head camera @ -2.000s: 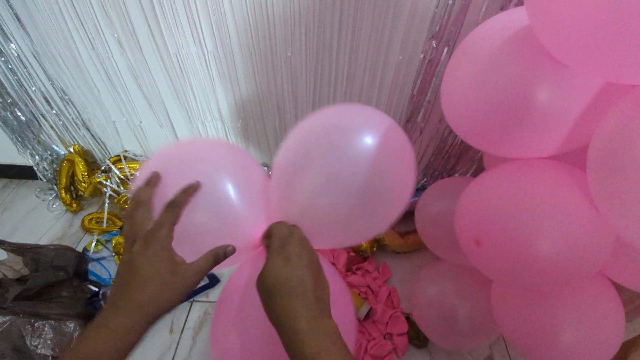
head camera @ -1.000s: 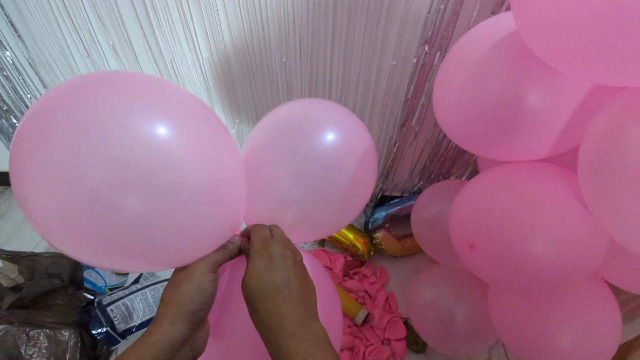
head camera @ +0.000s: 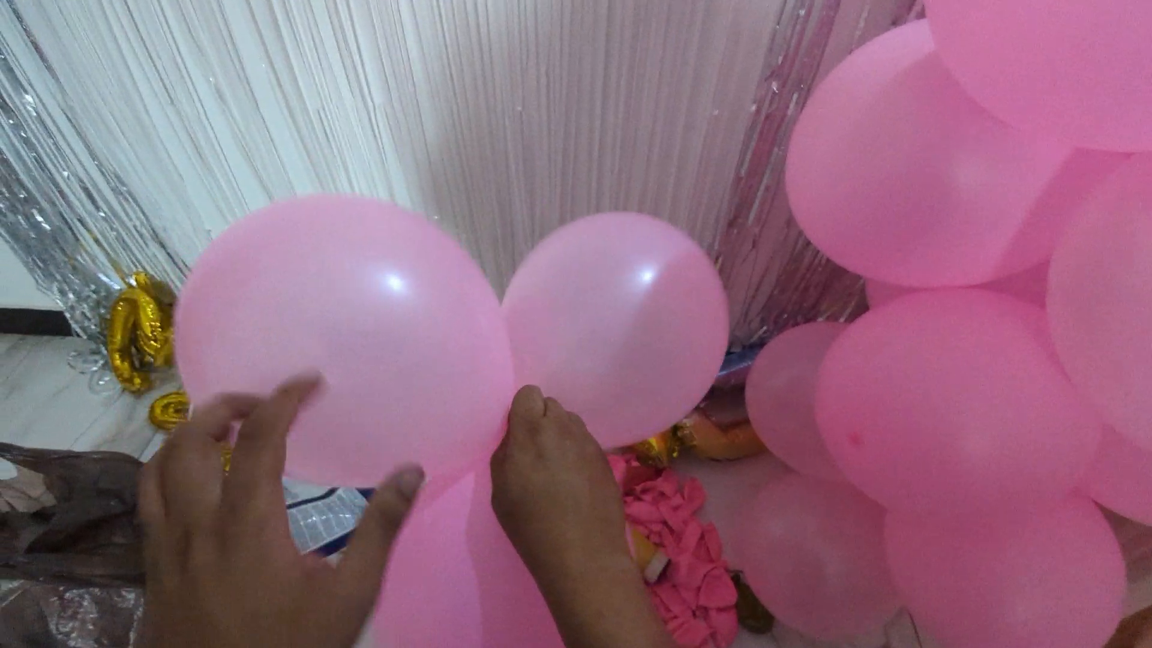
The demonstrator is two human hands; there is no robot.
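Observation:
Several inflated pink balloons meet where my right hand [head camera: 549, 459] is closed, at their pinched necks; the necks themselves are hidden by its fingers. A large balloon [head camera: 342, 333] lies to the left of that point, a smaller one [head camera: 621, 324] to the upper right, and another pink balloon [head camera: 459, 567] below, partly behind my right wrist. My left hand [head camera: 261, 513] has its fingers spread in front of the large balloon's lower left edge, with nothing held in it.
On the right stands a cluster of inflated pink balloons [head camera: 954, 396]. Uninflated pink balloons [head camera: 684, 549] lie heaped on the floor. Gold foil balloons [head camera: 139, 333] and a dark plastic bag [head camera: 72, 513] are at the left. A silvery fringe curtain [head camera: 558, 117] hangs behind.
A second ago my left hand was beside my right at the balloon necks; now it is apart, to the left, fingers spread. The large left balloon sits lower and further right in view.

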